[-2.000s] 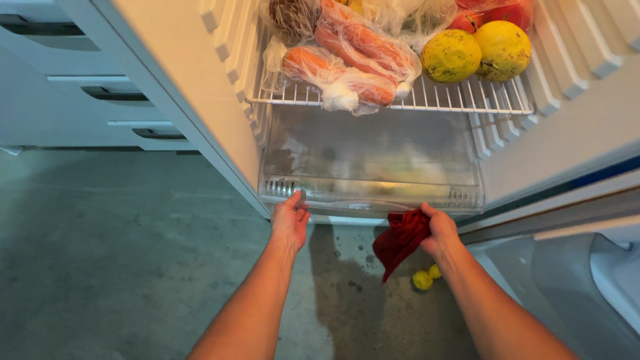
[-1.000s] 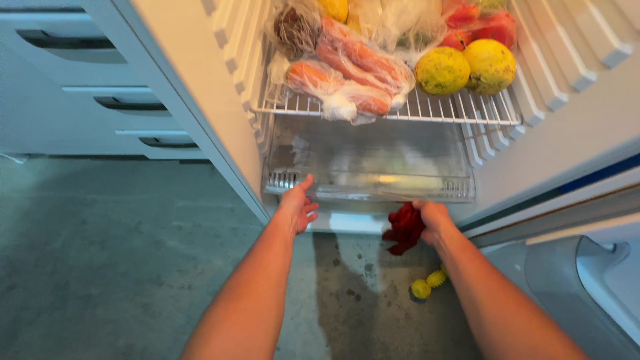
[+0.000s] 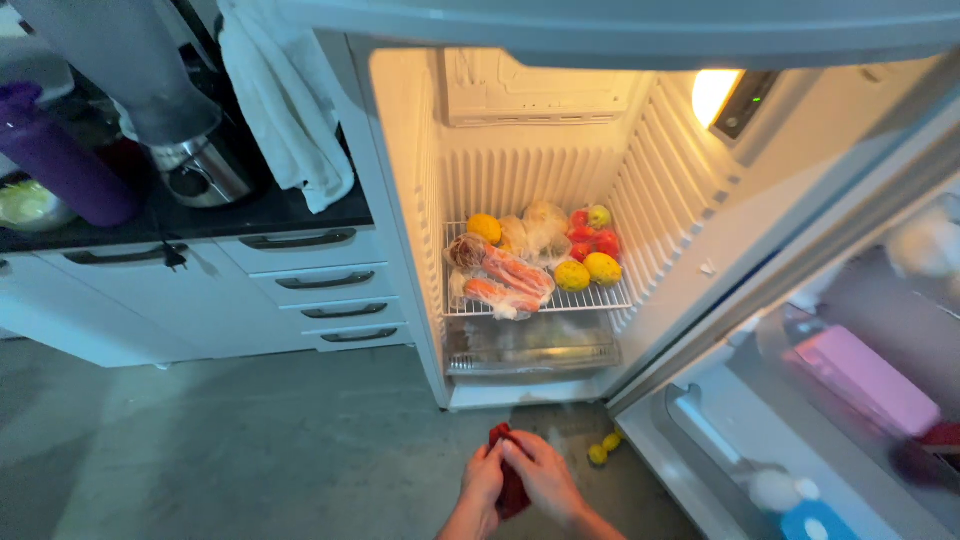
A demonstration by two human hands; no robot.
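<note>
A dark red cloth (image 3: 513, 491) is held between my left hand (image 3: 481, 480) and my right hand (image 3: 541, 472), low in the view, in front of the open fridge. Beyond them, the clear crisper drawer (image 3: 532, 352) sits in the bottom of the fridge. On the wire shelf (image 3: 585, 300) above it lie carrots in plastic wrap (image 3: 517, 274), spotted yellow fruits (image 3: 573, 276), red produce (image 3: 592, 238) and bagged produce (image 3: 544, 225). Several small yellow fruits (image 3: 598, 454) rest on the floor, right of my hands.
The fridge door (image 3: 652, 442) stands open at the right, with a pink container (image 3: 866, 379) in its shelf. At the left are white drawers (image 3: 330, 262) under a dark counter (image 3: 292, 217), which holds a blender (image 3: 202, 172), a purple bottle (image 3: 67, 161) and a hanging white towel (image 3: 285, 97).
My hands have left the crisper drawer's front and come together on the red cloth, which was in my right hand alone. The view has pulled back and up.
</note>
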